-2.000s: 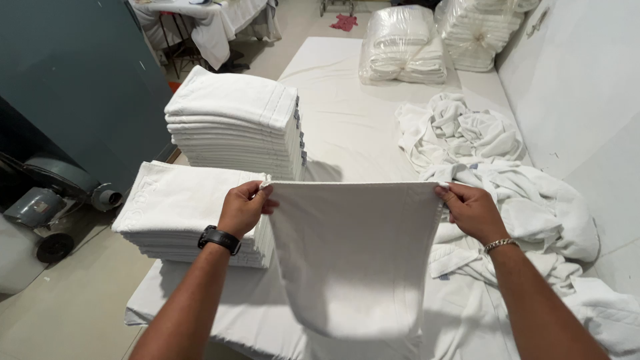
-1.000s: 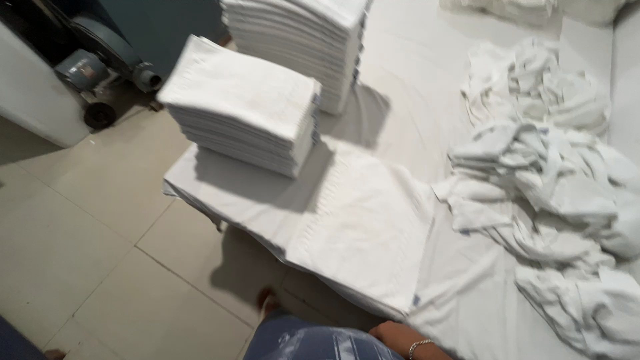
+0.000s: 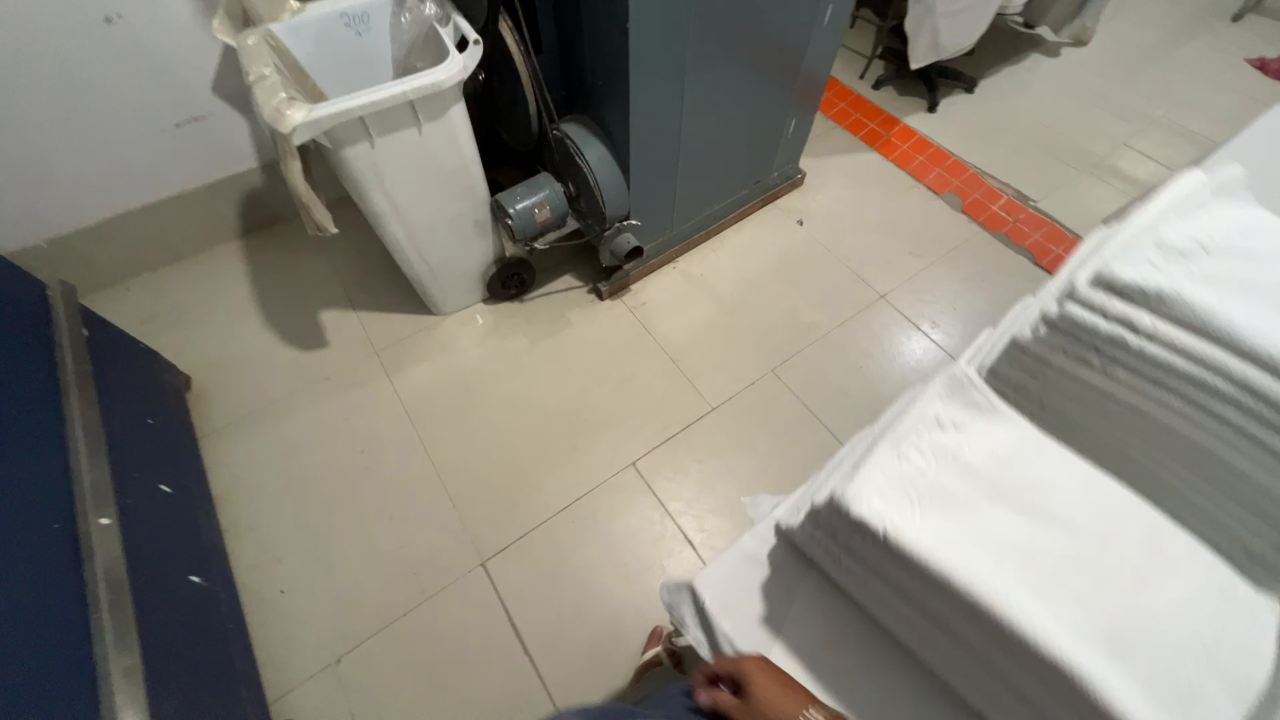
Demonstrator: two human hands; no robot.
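Note:
My right hand (image 3: 755, 688), with a chain bracelet at the wrist, is at the bottom edge of the head view. Its fingers look curled, but blur hides whether anything is in them. It is beside the near corner of the white table cover (image 3: 800, 610). A stack of folded white towels (image 3: 1010, 490) lies on the table at the right, up and to the right of this hand. Behind it a taller stack of white towels (image 3: 1200, 270) is cut off by the frame's edge. My left hand is out of view.
A wheeled white bin (image 3: 410, 180) with a liner stands by the wall, next to a motor (image 3: 535, 208) and a grey metal cabinet (image 3: 715, 120). A dark blue panel (image 3: 150, 450) rises at left. Below me, a sandalled foot (image 3: 655, 650) is beside the table corner.
Two seconds ago both hands held up a white towel; one second ago a towel lay flat near the stack. My left hand has left view. The view has swung far left.

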